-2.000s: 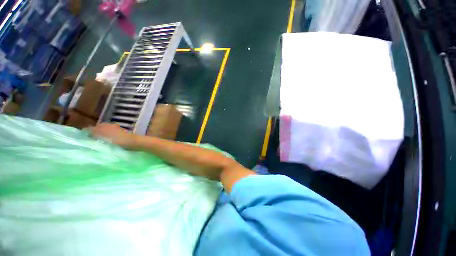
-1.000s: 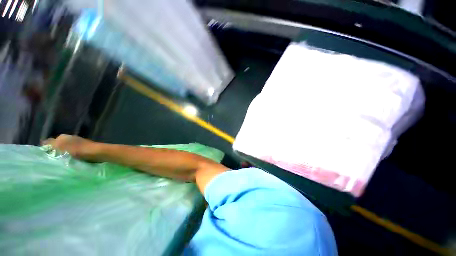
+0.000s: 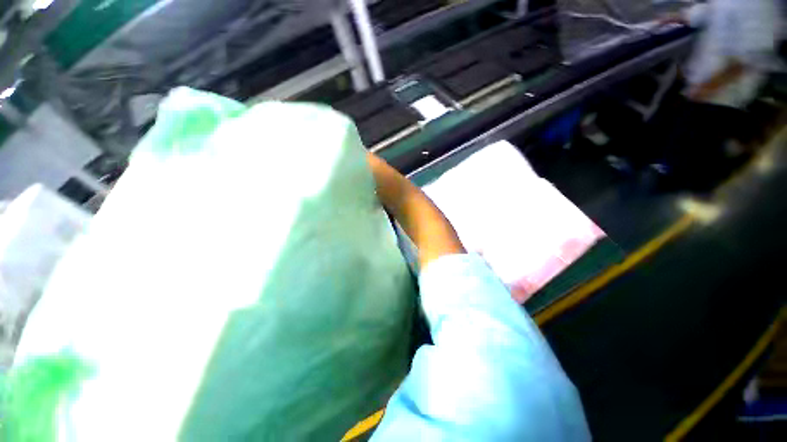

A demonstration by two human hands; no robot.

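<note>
A large green plastic bag [image 3: 285, 259] with pale, blocky contents fills the left and middle of the view, upright and close to me. My right arm in a light blue sleeve comes up from the bottom and reaches along the bag's right side. My right hand is hidden behind the bag, so its grip cannot be seen. My left hand is not in view. A flat white stack [image 3: 509, 207] with a pinkish-red edge lies just beyond my forearm, partly covered by it.
A dark conveyor line [image 3: 466, 129] runs across behind the bag and stack. A person [image 3: 738, 43] in light clothing is at the upper right, blurred. A whitish wrapped bundle [image 3: 39, 229] stands at the left edge. Yellow lane lines [image 3: 639, 255] cross the dark floor at right.
The view has swung from the roller conveyor and floor to the dark line. The green bag now rises higher in view, and my right hand has gone out of sight behind it.
</note>
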